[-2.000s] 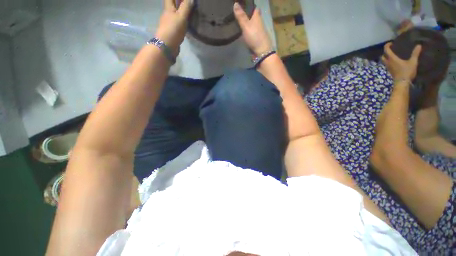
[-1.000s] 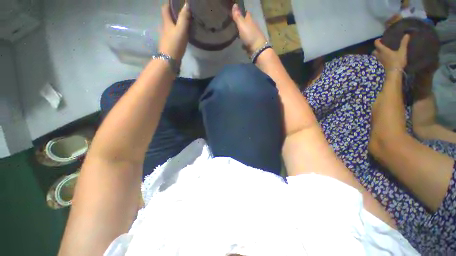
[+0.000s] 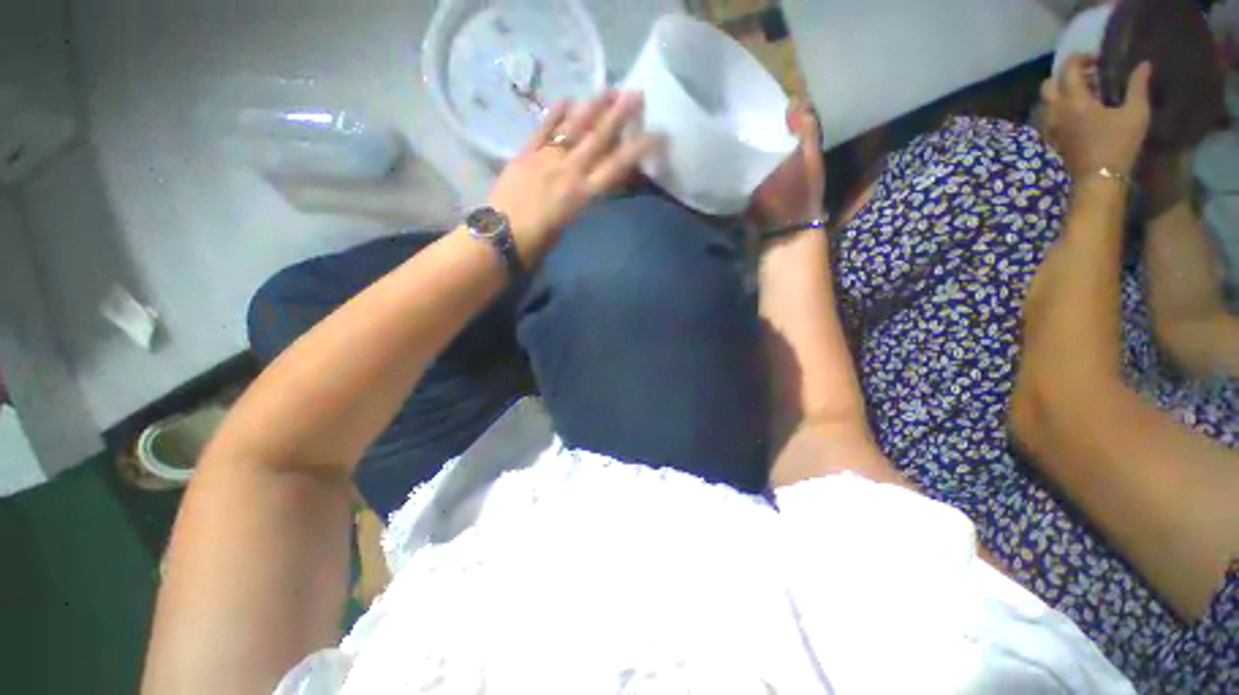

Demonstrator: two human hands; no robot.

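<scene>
A whitish, translucent round tub [image 3: 713, 116] is tipped on its side over my right knee. My right hand [image 3: 791, 183] grips its right side, with the fingers partly hidden by the tub. My left hand [image 3: 584, 160] is at the tub's left edge, palm down, fingers spread and slightly blurred; I see nothing held in it, and contact with the tub is unclear. A white round piece [image 3: 476, 61] lies on the bench beyond my left hand, with a small raised detail at its centre and a thin dark bit near my fingertips.
A clear plastic container or film [image 3: 319, 143] lies left on the grey bench [image 3: 190, 217]. A white scrap [image 3: 132, 316] is near the bench's front-left edge. At right, a person in a floral dress [image 3: 938, 272] holds a dark brown round piece [image 3: 1175, 68] against something white.
The dark-rimmed round piece that both hands held is no longer visible. My right hand now holds the white tub. My left hand has moved down and right, and the white round piece now shows.
</scene>
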